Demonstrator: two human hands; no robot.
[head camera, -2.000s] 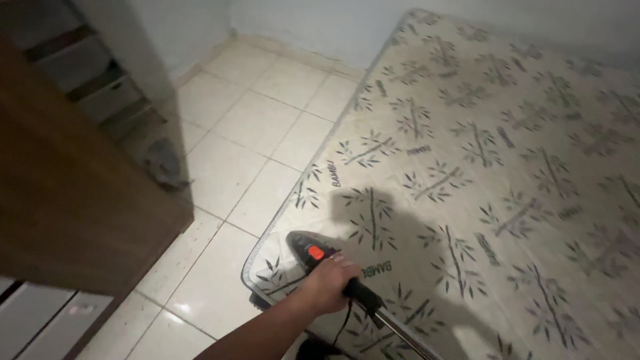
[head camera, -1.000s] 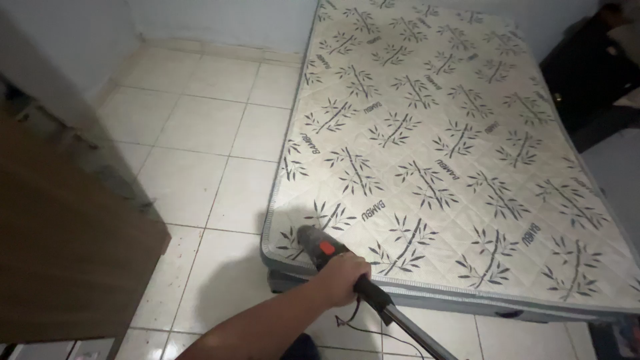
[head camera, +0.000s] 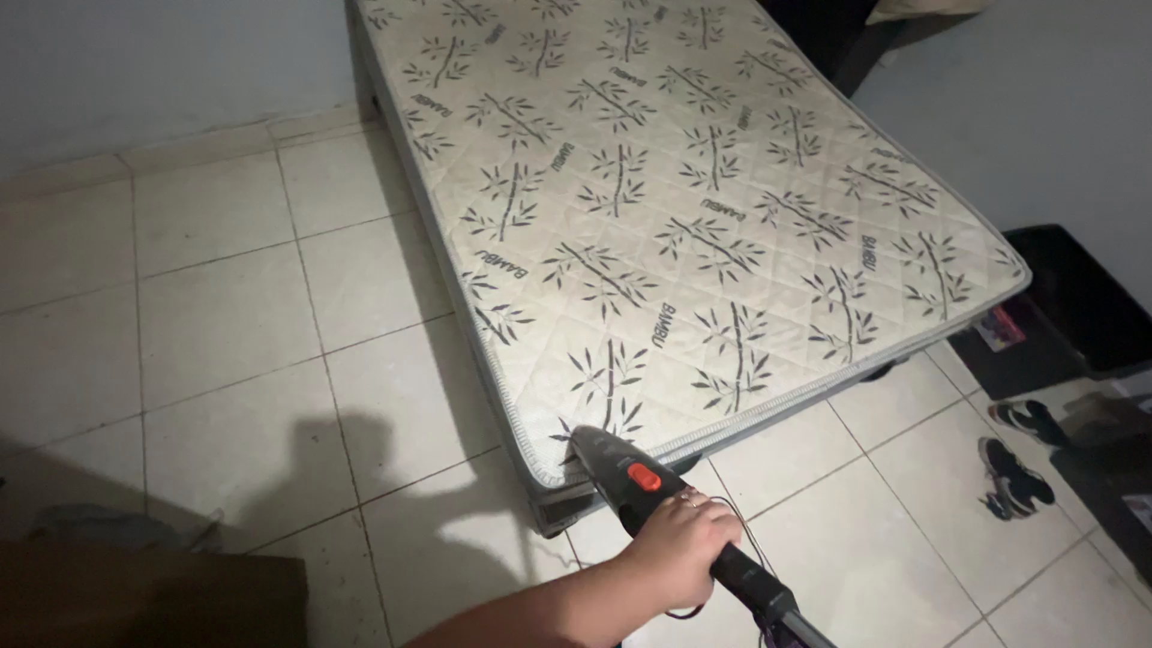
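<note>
My left hand (head camera: 686, 549) is closed around the handle of a black stick vacuum cleaner (head camera: 621, 468) with an orange-red button. A ring shows on one finger. The cleaner's rounded end lies over the near left corner of a cream quilted mattress (head camera: 621, 225) printed with dark bamboo sprigs and lettering. From the handle a metal tube (head camera: 805, 630) runs down to the right, out of the bottom of the view, with a thin dark cord hanging beside it. My right hand is not in view.
Pale floor tiles (head camera: 225, 315) surround the bed. Brown furniture (head camera: 153, 594) stands at the lower left. Dark shoes (head camera: 1017, 477) and a black open container (head camera: 1080, 297) lie at right. Grey walls (head camera: 180, 72) rise behind.
The view has swung a lot, and now shows shoes and a black container on the right. My left hand still grips the vacuum cleaner near the same mattress corner.
</note>
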